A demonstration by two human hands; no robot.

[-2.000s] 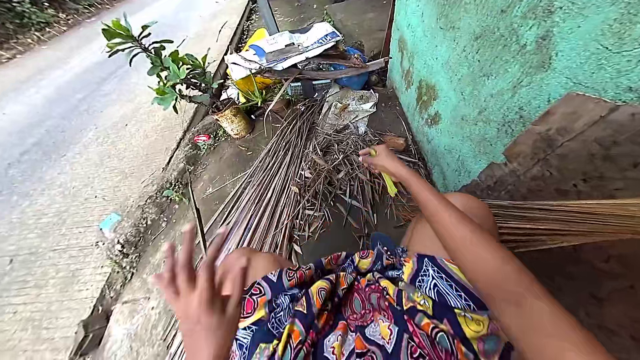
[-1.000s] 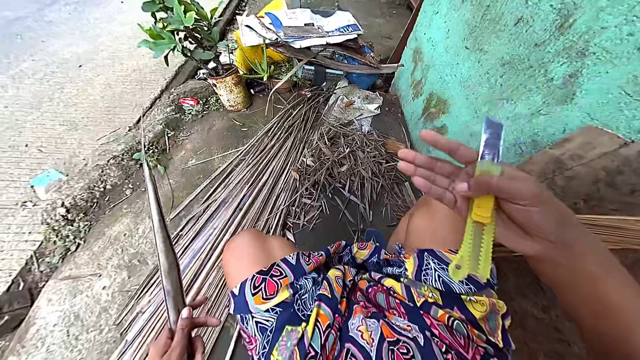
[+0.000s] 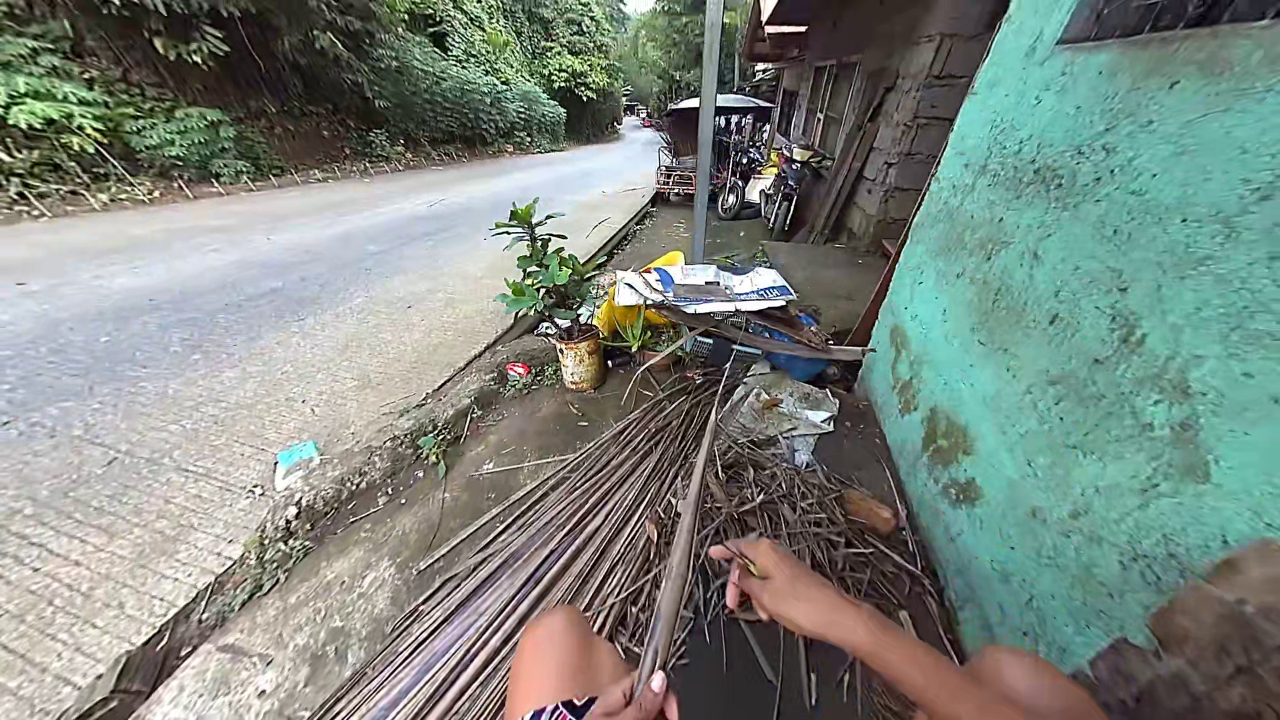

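A long dried palm leaflet (image 3: 683, 530) rises from my left hand (image 3: 635, 700), whose fingers pinch its lower end at the bottom edge of the view. Just right of the leaflet is my right hand (image 3: 775, 590), closed around the yellow utility knife (image 3: 748, 566), of which only a small part shows. Whether the blade touches the leaflet cannot be told. Beneath and to the left spreads a bundle of dried palm leaflets (image 3: 560, 520). Short leaf scraps (image 3: 800, 500) lie piled under and beyond my right hand.
A green wall (image 3: 1080, 330) borders the right side. Ahead stand a potted plant (image 3: 581, 362), a printed sack (image 3: 705, 288) on a heap and a metal post (image 3: 706, 130). A concrete road (image 3: 250, 300) runs along the left; motorcycles (image 3: 790, 190) are parked farther off.
The leaflet in my left hand has swung from the left side to between my knees. My right hand has moved down and inward with the knife. The view has tilted up toward the road.
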